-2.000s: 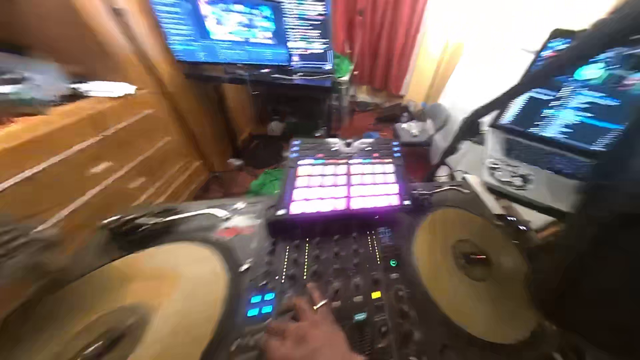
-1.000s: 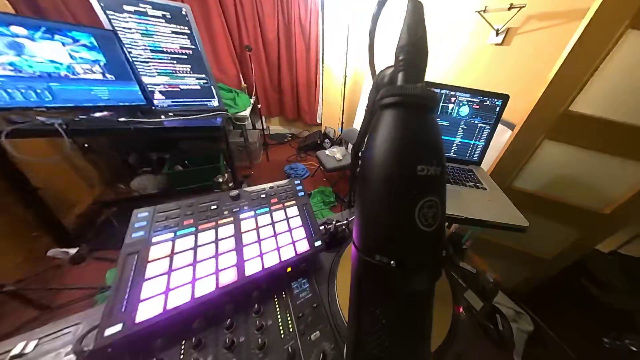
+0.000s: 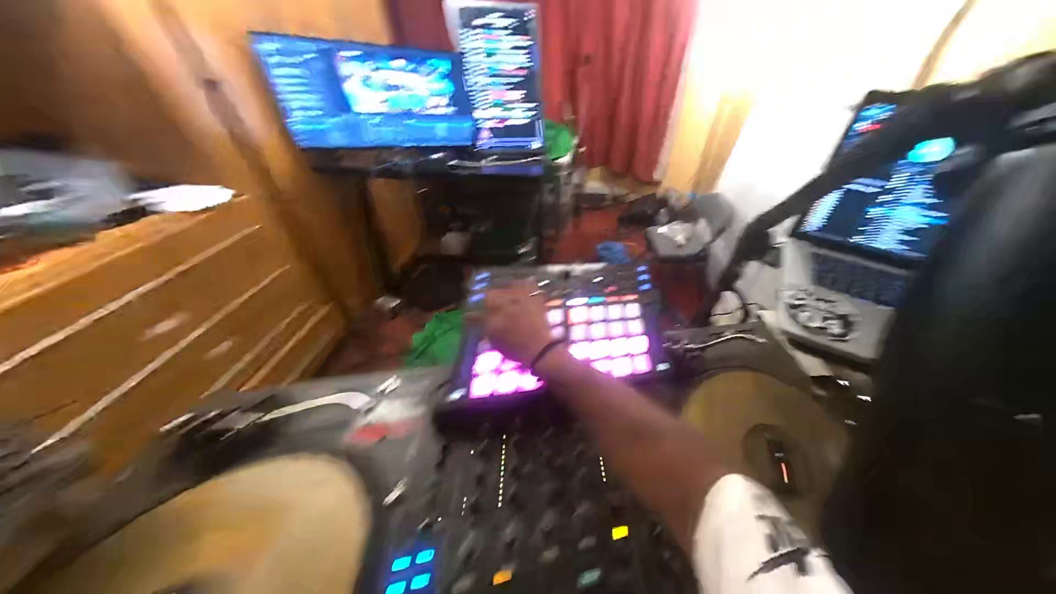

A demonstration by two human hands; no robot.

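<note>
My right hand (image 3: 516, 322) is over the upper left part of a pad controller (image 3: 610, 330) with lit pink pads; blur hides whether its fingers touch it or how they are bent. A dark band is around the wrist and a white sleeve covers the upper arm. Below the controller lies a black DJ mixer (image 3: 528, 495) with lit blue, orange and yellow buttons. One turntable (image 3: 247, 520) with a pale disc stands at the left, another turntable (image 3: 726, 412) at the right, partly behind my arm. My left hand is out of the picture.
A large dark microphone (image 3: 957, 371) on a boom arm (image 3: 792, 198) blocks the right side. Behind it sits an open laptop (image 3: 850, 280). Wooden drawers (image 3: 165, 305) stand at the left; two monitors (image 3: 396, 91) are at the back. A chair (image 3: 685, 235) holds some things.
The view has swung back left from the close microphone. A hand was low over the mixer two seconds ago; now my right hand is up at the pad controller.
</note>
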